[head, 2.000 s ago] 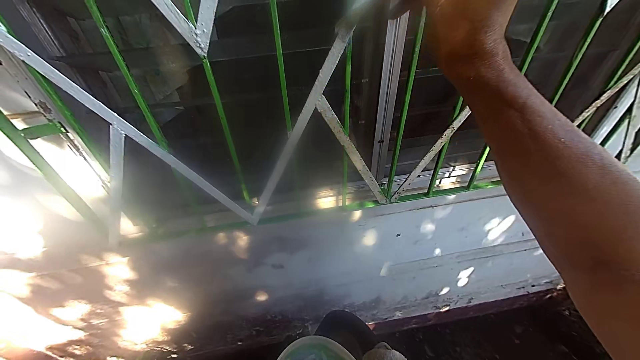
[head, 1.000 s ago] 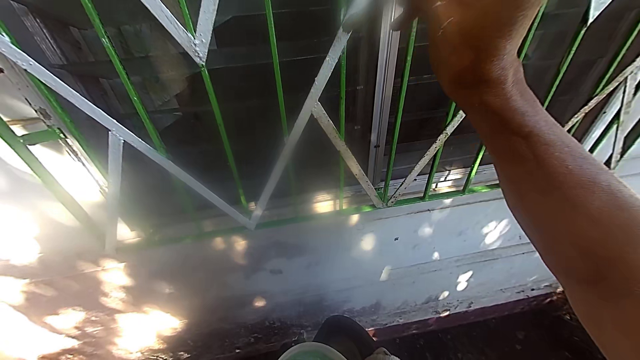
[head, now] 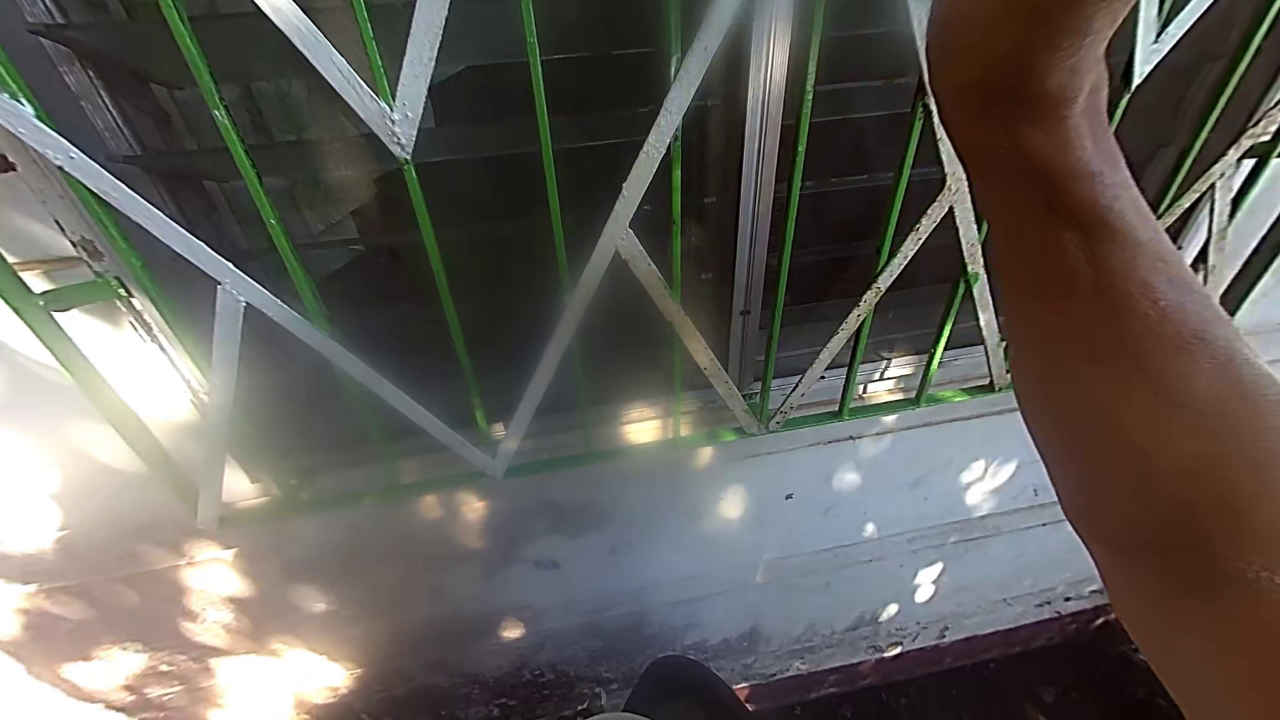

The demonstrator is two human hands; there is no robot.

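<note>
My right forearm and wrist reach up the right side of the view, in front of a metal window grille. The fingers of my right hand (head: 1030,40) lie beyond the top edge, so what they touch or hold is hidden. My left hand does not show. The grille has thin green bars (head: 546,150) and flat diagonal strips. The long left strip (head: 300,335) and the middle strip (head: 620,220) are coated white or silver. Shorter diagonal strips (head: 862,305) near the right are worn and spotted with rust.
Behind the grille are dark louvre panes (head: 900,130) and a metal window post (head: 762,180). A pale wall (head: 650,540) with sun patches runs below, above a dark red ledge (head: 930,670). A dark rounded object (head: 685,690) shows at the bottom edge, with a pale rim beside it.
My right wrist and forearm have moved to the right and upward, and more of the worn diagonal strips is uncovered. The bottom container's rim is less visible now.
</note>
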